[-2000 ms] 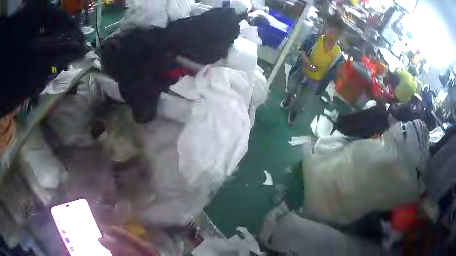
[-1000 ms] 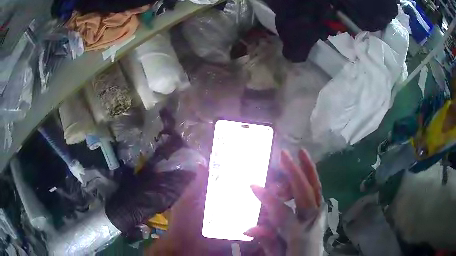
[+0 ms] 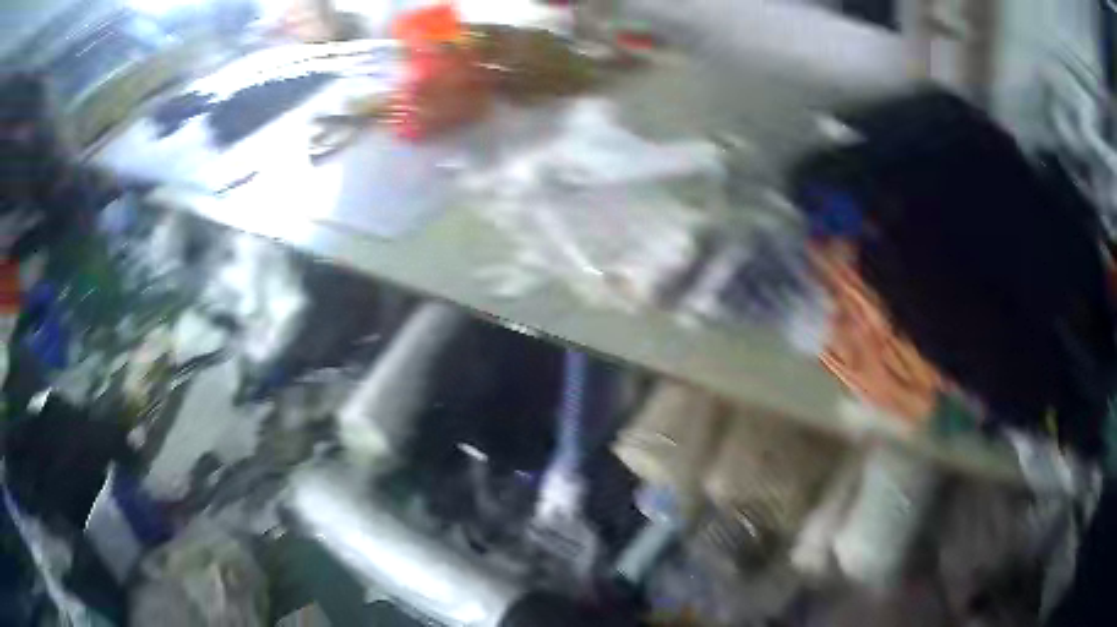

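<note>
The view is blurred by motion. Neither of my hands is in the picture, and no phone shows. Nearest in front of me is a long cutting table with a pale grey-green top. A large dark cloth pile lies at its right end, with an orange-brown cloth beside it. Crumpled pale, clear-looking plastic lies on the middle of the table. A red-orange bag is near the far edge.
Fabric rolls stick out under the table. A shiny wrapped roll lies at the lower left. More pale rolls are at the lower right. Scraps and heaped cloth cover the floor at left.
The view has swung left and up to the table. The glaring phone and both hands, seen one second ago, are out of the picture. The person in yellow is no longer visible.
</note>
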